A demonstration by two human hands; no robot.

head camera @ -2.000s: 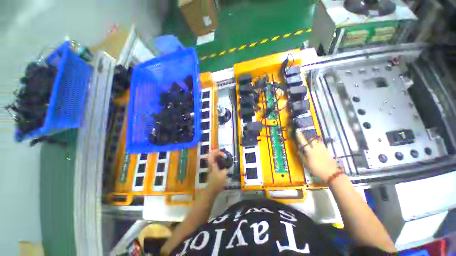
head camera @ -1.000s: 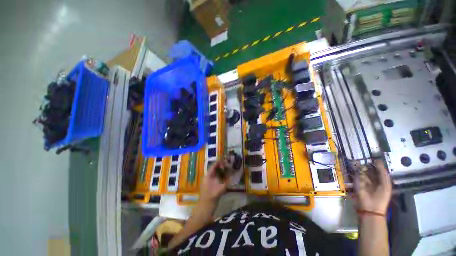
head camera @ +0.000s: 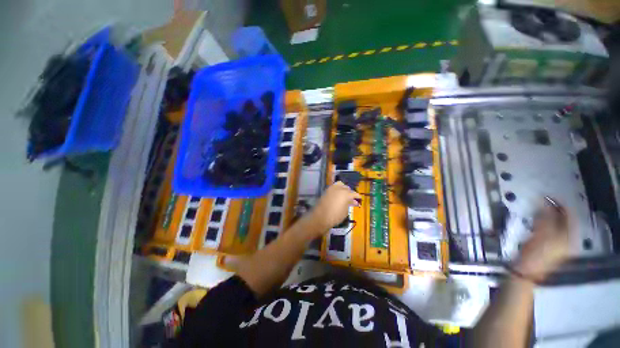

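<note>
The orange tray [head camera: 400, 234] has a green connector board [head camera: 379, 211] down its middle. Black adapters [head camera: 422, 198] with thin cords fill most of both side rows. An empty socket [head camera: 427, 252] shows at the near right end, another [head camera: 338, 242] at the near left. My left hand [head camera: 336, 204] is over the left row, fingers at the tray beside an adapter [head camera: 349, 178]; a dark cord loops below it. Its grip is hidden. My right hand [head camera: 549, 238] is blurred over the grey metal plate, right of the tray; whether it holds anything is unclear.
A blue basket [head camera: 193, 129] of loose black adapters rests over the left orange trays [head camera: 226, 231]. A second heaped blue basket [head camera: 102, 102] stands beyond the left rail [head camera: 129, 156]. The metal plate [head camera: 537, 163] is at the right, with a fan-topped box [head camera: 544, 44] behind.
My left hand has moved from the gap left of the tray onto its left row. My right hand has moved from the right row to over the metal plate. The view has shifted.
</note>
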